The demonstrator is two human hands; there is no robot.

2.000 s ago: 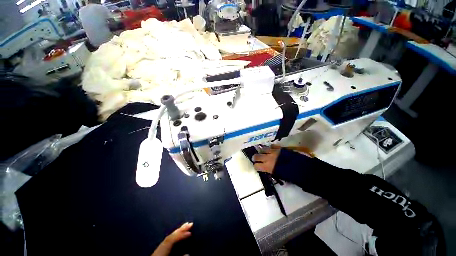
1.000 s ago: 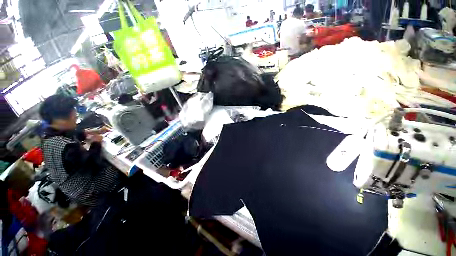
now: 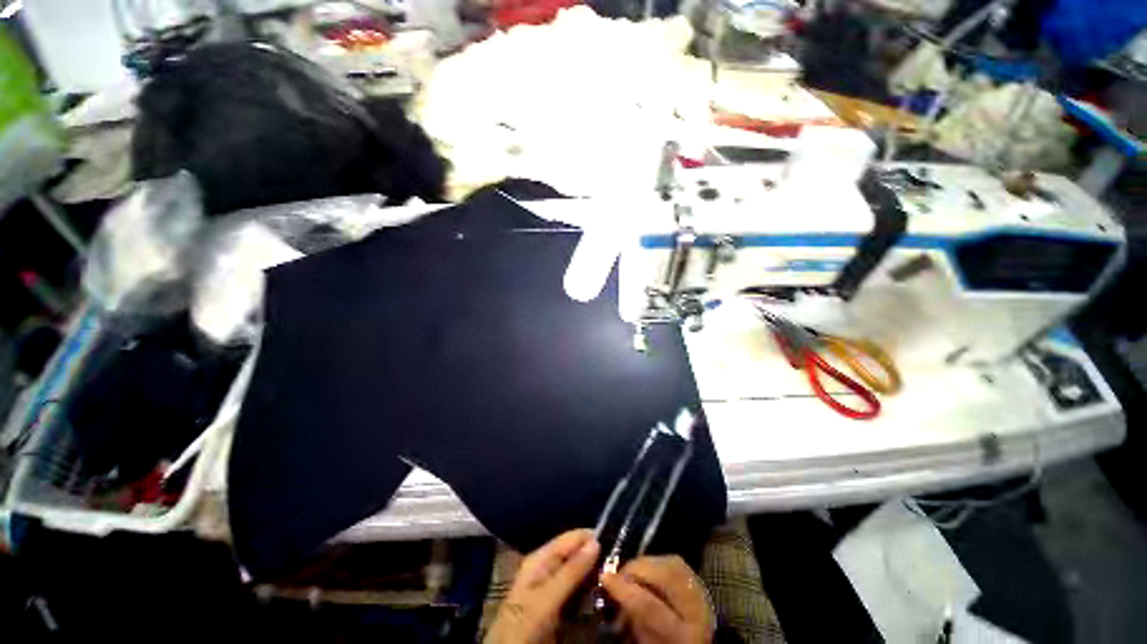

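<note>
A dark garment panel (image 3: 415,365) lies spread over the table left of and under the sewing machine's needle area (image 3: 660,315). Over its lower right part, at the front edge, my left hand (image 3: 547,589) and my right hand (image 3: 660,601) pinch a narrow dark strip with white edges (image 3: 644,484). The strip extends away from my fingers toward the needle area. A small shiny bit shows between my fingertips. My hands are side by side, low in the picture, with the wrists cut off by its lower edge.
Shears with one red and one orange handle (image 3: 836,365) lie on the machine bed, right of the needle. A lattice basket (image 3: 50,421) with dark items and clear bags (image 3: 151,245) stand left. A cream cloth pile (image 3: 554,94) and a black heap (image 3: 271,126) are behind. White scraps (image 3: 899,566) lie below right.
The view has swung left and then back right. Both hands now hold the dark strip; earlier my right hand was on the machine bed. The black sleeve no longer covers the bed.
</note>
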